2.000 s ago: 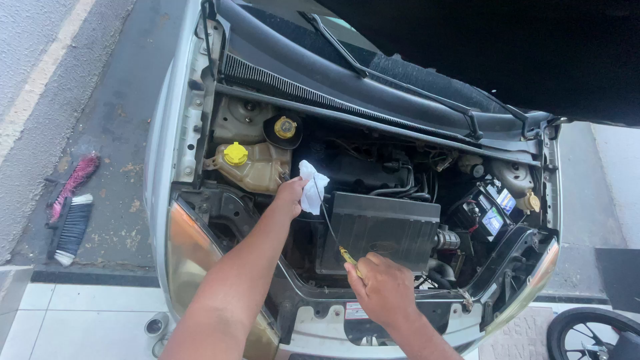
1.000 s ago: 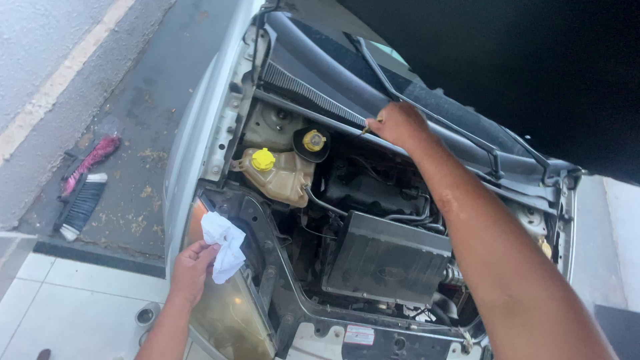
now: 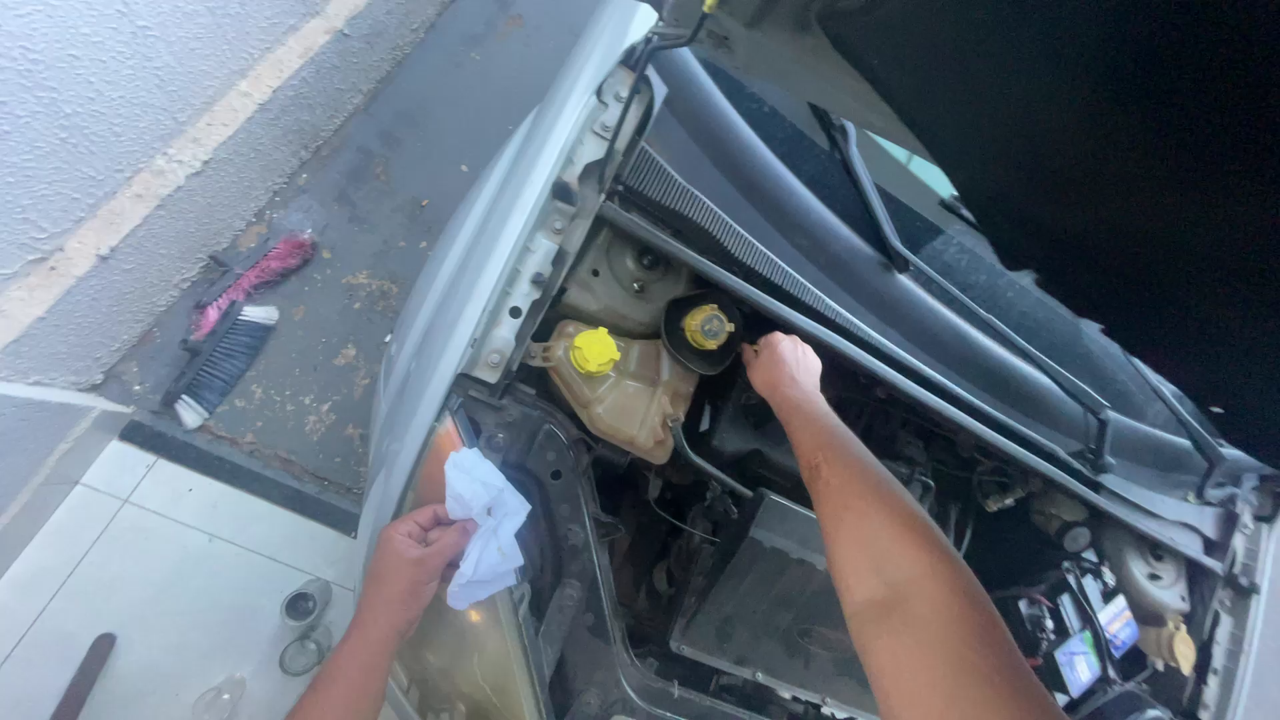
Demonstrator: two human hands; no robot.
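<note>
My left hand [image 3: 425,555] pinches a crumpled white paper towel [image 3: 487,525] above the headlight [image 3: 470,650]. Just right of the power steering reservoir's dark yellow cap [image 3: 708,327], my right hand [image 3: 785,368] is closed with its fingers low in the engine bay. A bit of yellow shows at its fingertips, probably the dipstick handle seen earlier; its rod is hidden. Left of that cap, the translucent coolant expansion tank [image 3: 625,395] carries a bright yellow cap [image 3: 595,351]. The black engine air filter box [image 3: 775,600] lies below my right forearm.
The dark raised hood [image 3: 1130,180] spans the upper right, beside the wiper arm [image 3: 870,195]. The battery [image 3: 1090,645] sits at lower right. Two brush heads, one pink [image 3: 255,280] and one dark [image 3: 228,365], lie on the ground at left, with glass jars [image 3: 305,602] on the tiles.
My right hand has come down from near the windshield cowl to beside the reservoir cap. Two seconds ago both hands were together, the towel at the dipstick; now they are apart.
</note>
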